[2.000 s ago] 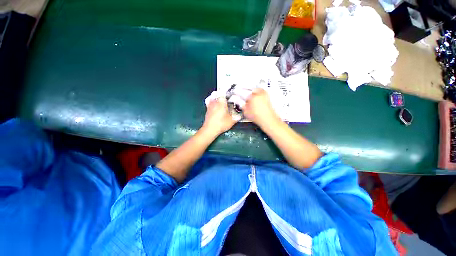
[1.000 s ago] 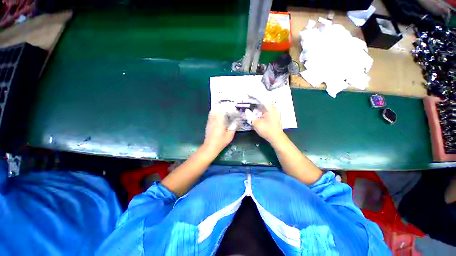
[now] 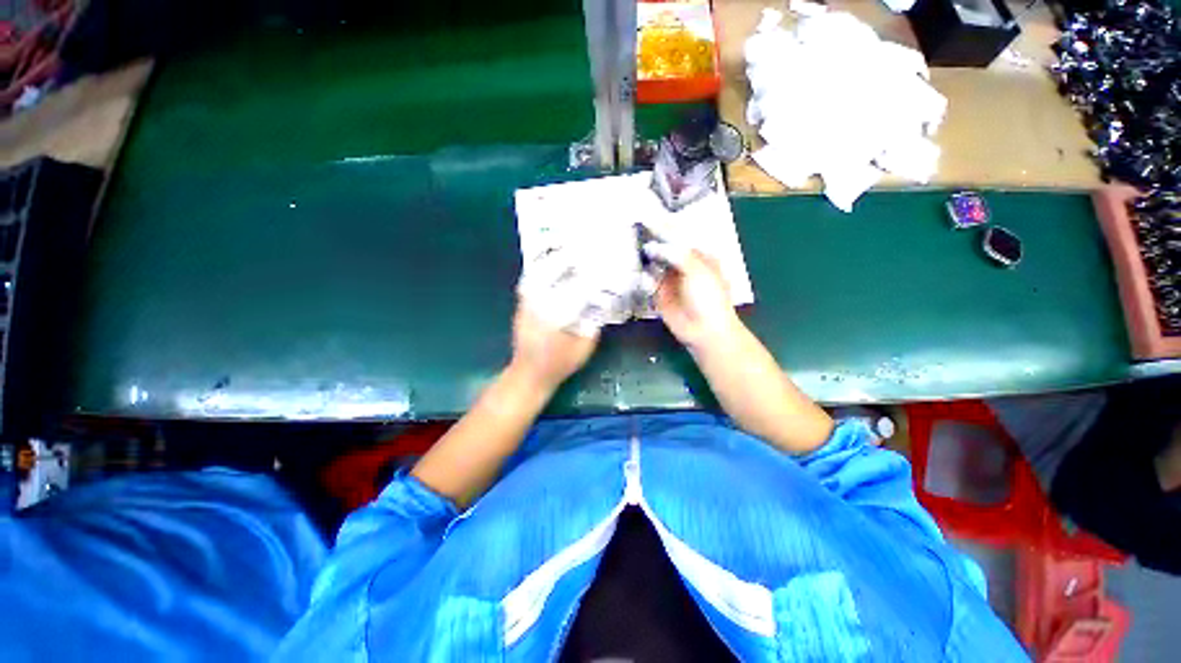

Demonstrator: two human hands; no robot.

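Note:
My left hand [image 3: 551,339] holds a crumpled white wiping cloth [image 3: 566,282] over the lower left of the white work sheet [image 3: 552,203]. My right hand [image 3: 693,295] is beside it, its fingers closed around a small dark item [image 3: 652,259], likely a smartwatch unit, with some white at the fingertips. The item is blurred and partly hidden by fingers and cloth. A small bottle [image 3: 681,175] with a dark cap stands at the sheet's upper right corner.
A metal post [image 3: 610,84] rises behind the sheet. Beyond are an orange-yellow box [image 3: 676,52], a white wipe pile [image 3: 842,104] and a black box [image 3: 964,29]. Two smartwatch units [image 3: 966,210] lie right, near a red-pink tray [image 3: 1135,279]. A person's blue sleeve [image 3: 168,563] is at left.
The camera view has shifted. The cloth now spreads white over my left fingers, where dark smudged material showed before. My right hand is slightly apart from it, around the dark item.

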